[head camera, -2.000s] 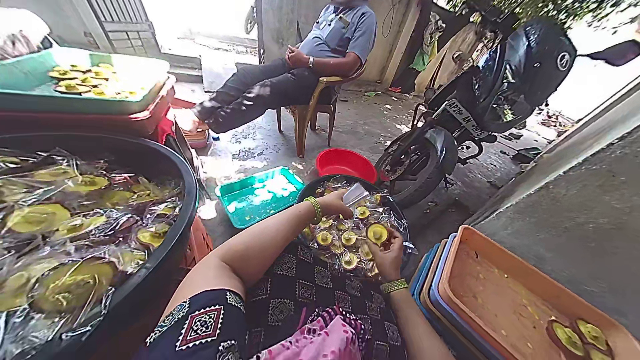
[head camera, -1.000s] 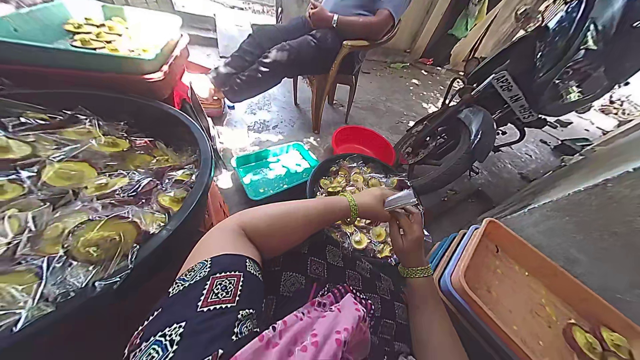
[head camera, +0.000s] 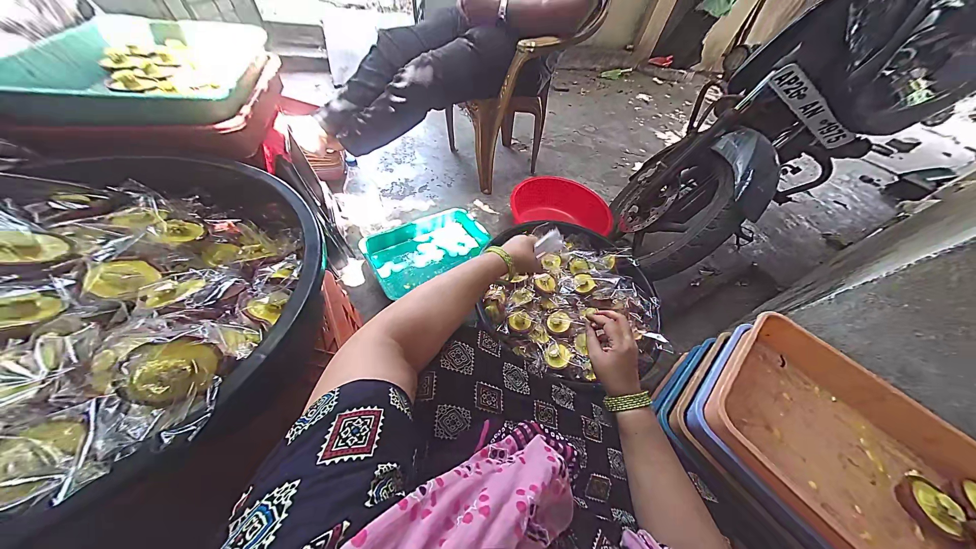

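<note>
My left hand [head camera: 522, 255] holds a small whitish plastic packet [head camera: 549, 242] above the far left rim of a round dark basin [head camera: 657, 301]. The basin stands beyond my lap, full of round yellow-topped pieces [head camera: 558, 322] in clear plastic wrappers. Over its right side, my right hand [head camera: 612, 343] has its fingers bent down at the wrapped pieces, thumb apart from them; whether it grips one is hidden. A large black tub [head camera: 309, 252] at the left holds many similar wrapped pieces [head camera: 122, 279]. Unwrapped yellow-topped pieces [head camera: 938, 507] lie in an orange tray [head camera: 831, 412] at the right.
A teal tray [head camera: 423, 278] with white bits and a red basin [head camera: 560, 204] stand beyond my hands. A green tray [head camera: 46, 99] with yellow pieces tops a stack at back left. A seated person [head camera: 427, 76] is ahead. A motorcycle [head camera: 732, 175] stands at the right.
My hands met at a shiny wrapper a second ago; now they are apart, the right one lower over the basin. Two seconds ago my right hand held a yellow-topped piece.
</note>
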